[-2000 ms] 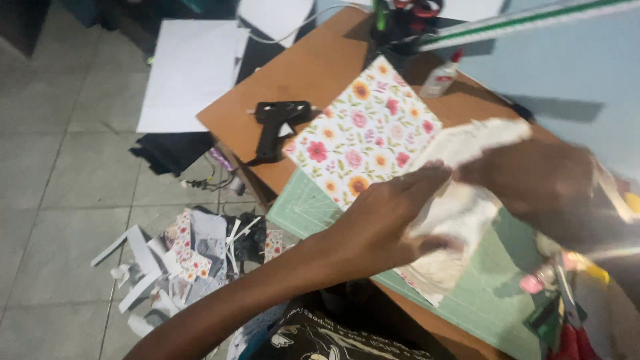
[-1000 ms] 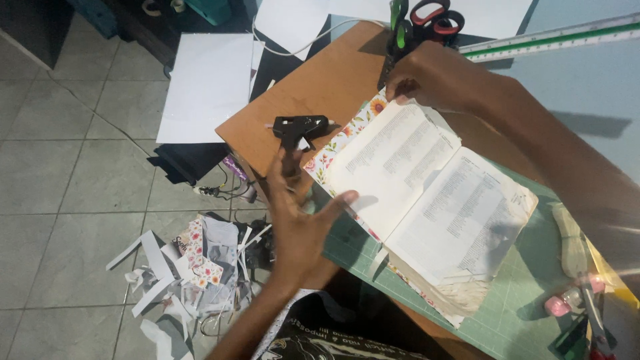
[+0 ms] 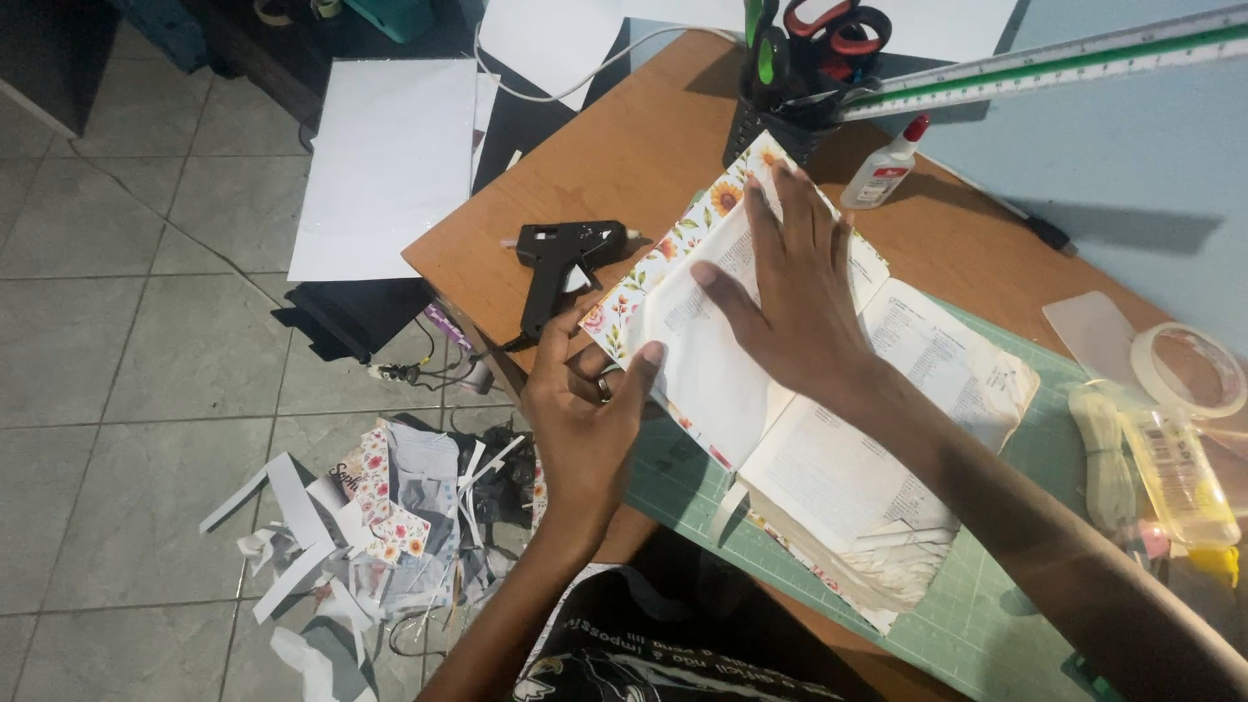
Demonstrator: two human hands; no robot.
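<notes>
An old book with worn pages (image 3: 838, 478) lies open on a green cutting mat (image 3: 1038, 468), its floral-patterned cover (image 3: 643, 273) showing along the far left edge. My left hand (image 3: 585, 400) holds the lower left corner of that cover, thumb on top and fingers beneath. Spread flat, my right hand (image 3: 804, 292) presses on the left page near the cover's upper edge. A ribbon or strip (image 3: 728, 512) sticks out at the book's lower side. Just left of the book, a black hot glue gun (image 3: 561, 263) rests on the wooden table (image 3: 595, 146).
A pen holder (image 3: 780, 122) with scissors (image 3: 838, 34) and a long ruler (image 3: 1053, 63) stands at the back, beside a glue bottle (image 3: 885, 168). Tape (image 3: 1188, 370) and a yellow-capped bottle (image 3: 1180, 478) are at right. White sheets (image 3: 390, 175) lie left; paper scraps (image 3: 390, 517) are piled below.
The floral cover was seen from outside first; then the book lay open. My right hand has moved from the cover's top corner onto the page, and my left hand has gripped the lower corner.
</notes>
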